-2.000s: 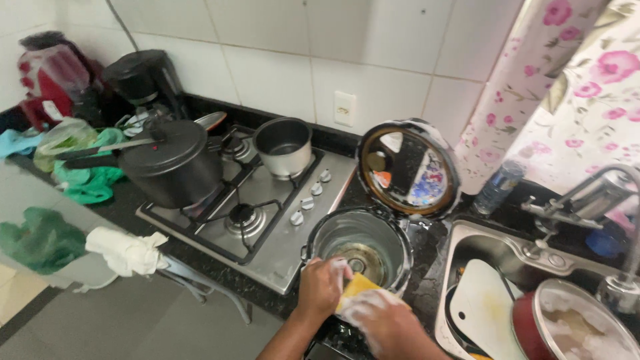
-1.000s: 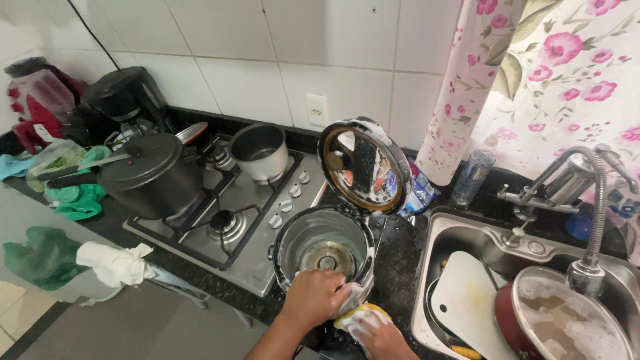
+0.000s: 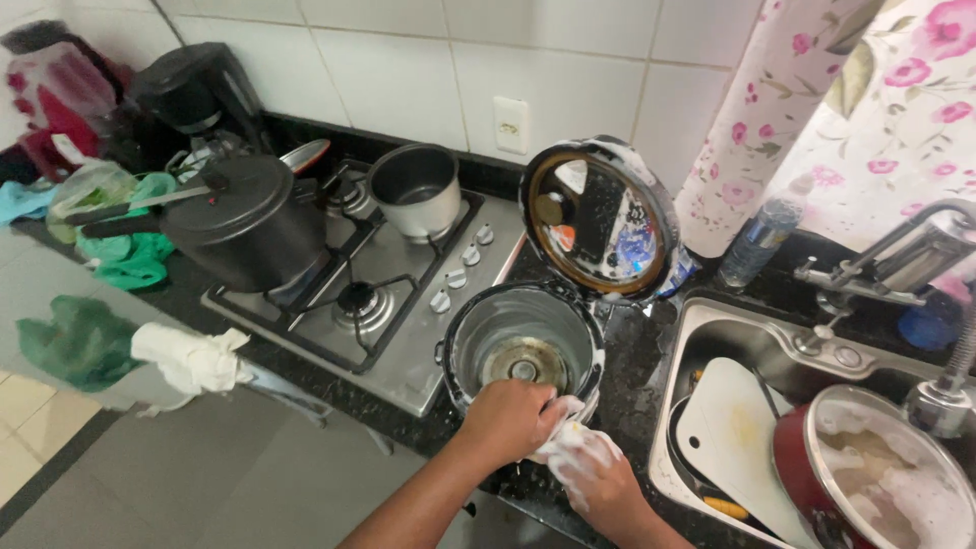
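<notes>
A round appliance pot with a dark rim stands at the counter's front edge, its soapy hinged lid raised behind it. My left hand is closed on the front of the pot's rim, fingers at the inner edge. Just right of it, my right hand, covered in white foam, presses against the pot's front outer side. Foam and my fingers hide nearly all of what the right hand holds; a bit of yellow shows, like the sponge seen in the earlier frames.
Left of the pot is a gas stove carrying a black pressure cooker and a small saucepan. At right, the sink holds a white cutting board and a red pot. A plastic bottle stands behind the sink.
Two seconds ago the yellow sponge showed clearly in my right hand at the pot's front rim; now foam and fingers mostly cover it. My left hand stays at the rim.
</notes>
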